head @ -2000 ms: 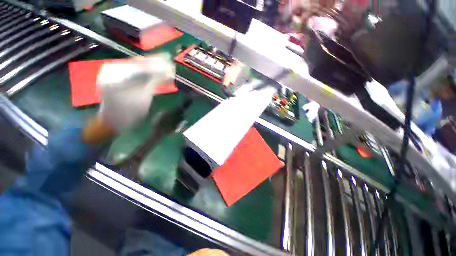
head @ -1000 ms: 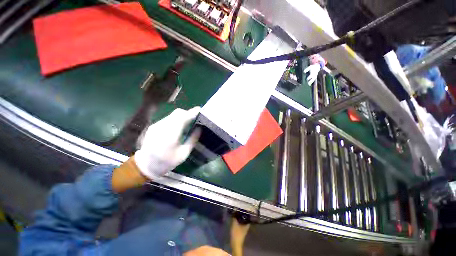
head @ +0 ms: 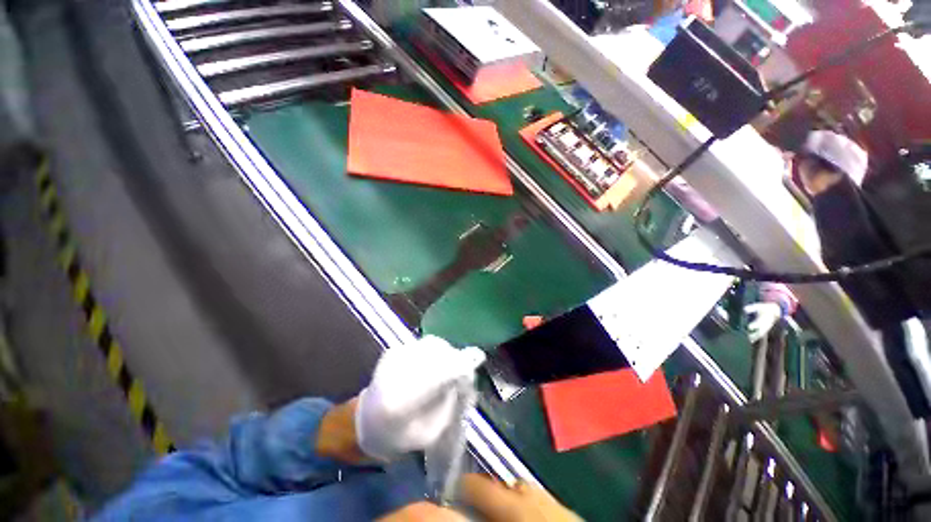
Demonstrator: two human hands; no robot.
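Observation:
My left hand (head: 413, 400), in a white glove, is closed around a narrow silver-grey strip (head: 446, 449) at the near rail. The strip is blurred and points down towards my bare right hand (head: 516, 502). That hand is cut off by the lower edge, close to the strip's lower end; its grip is not clear. A chassis shell (head: 658, 306), white outside with a dark inside, lies tilted across the conveyor's far rail. An orange-red foam pad (head: 607, 408) lies beside it on the green board (head: 368, 240).
Another foam pad (head: 429, 143) lies further up the board. Rollers (head: 286, 51) are at the upper left. A second enclosure (head: 485, 41) and a circuit board assembly (head: 582, 153) stand on the far line. A black cable (head: 755, 273) hangs at the right. A person (head: 847, 204) is beyond.
My left hand has left the shell's open end and now holds the strip near my body. My right hand shows more at the bottom. The view has swung left, showing the floor.

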